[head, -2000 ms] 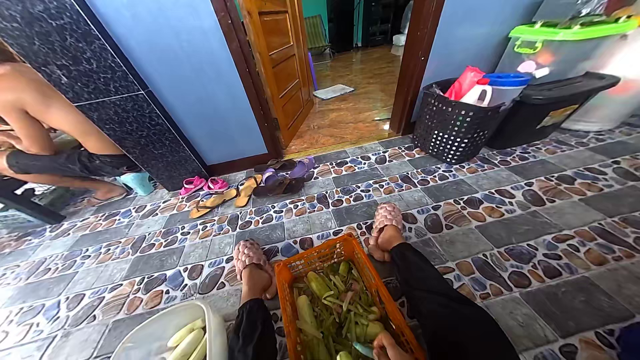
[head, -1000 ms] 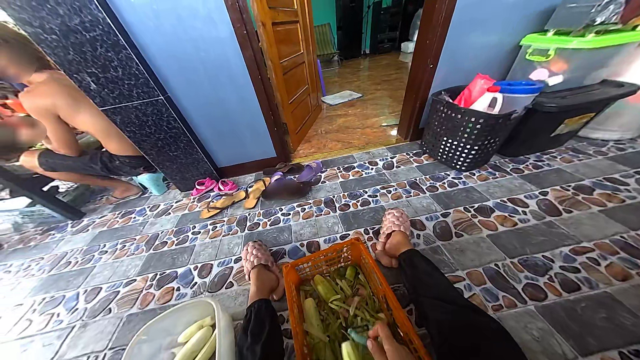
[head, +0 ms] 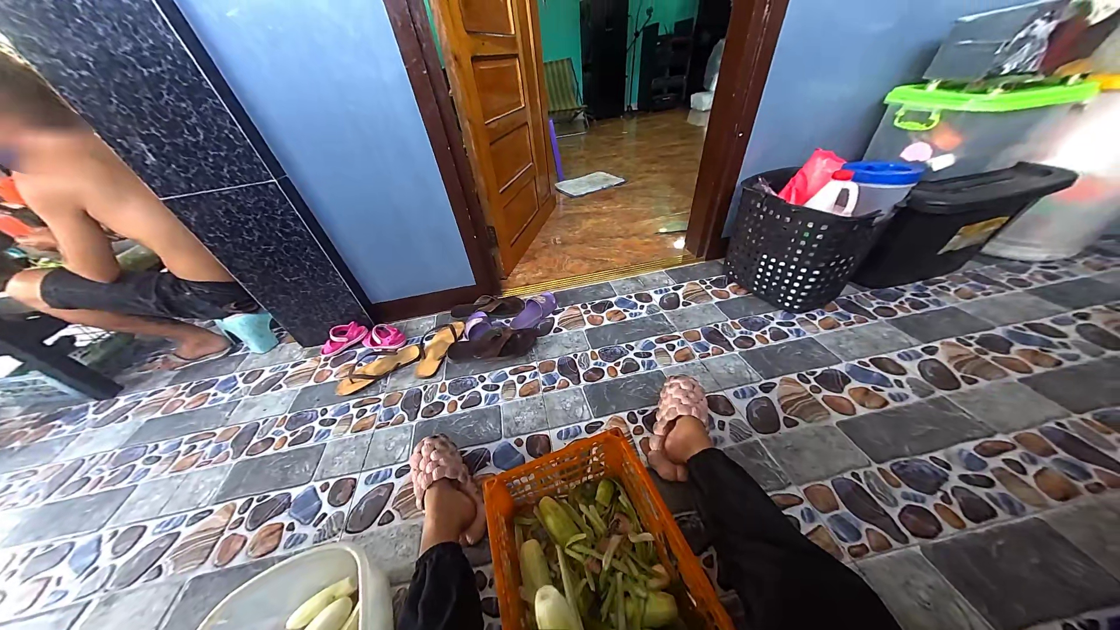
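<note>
Neither of my hands shows in the head view at this moment. Between my feet stands an orange plastic crate (head: 500, 560), its near end cut off by the bottom edge. Inside it lie green peel strips (head: 612, 547) and several green, cucumber-like vegetables (head: 557, 522). A paler one (head: 554, 607), apparently peeled, is at the crate's near left. To the left of my leg is a white plastic tub (head: 378, 582) holding several pale peeled vegetables (head: 322, 602).
Sandals (head: 437, 350) lie before the open wooden door (head: 503, 114). A black perforated basket (head: 792, 249) and a black lidded bin (head: 954, 219) stand by the right wall. A person (head: 122, 210) sits at the left beside a dark tiled pillar (head: 262, 175).
A hand with a teal-coloured object was over the crate's near right part in both earlier frames; it is now out of view.
</note>
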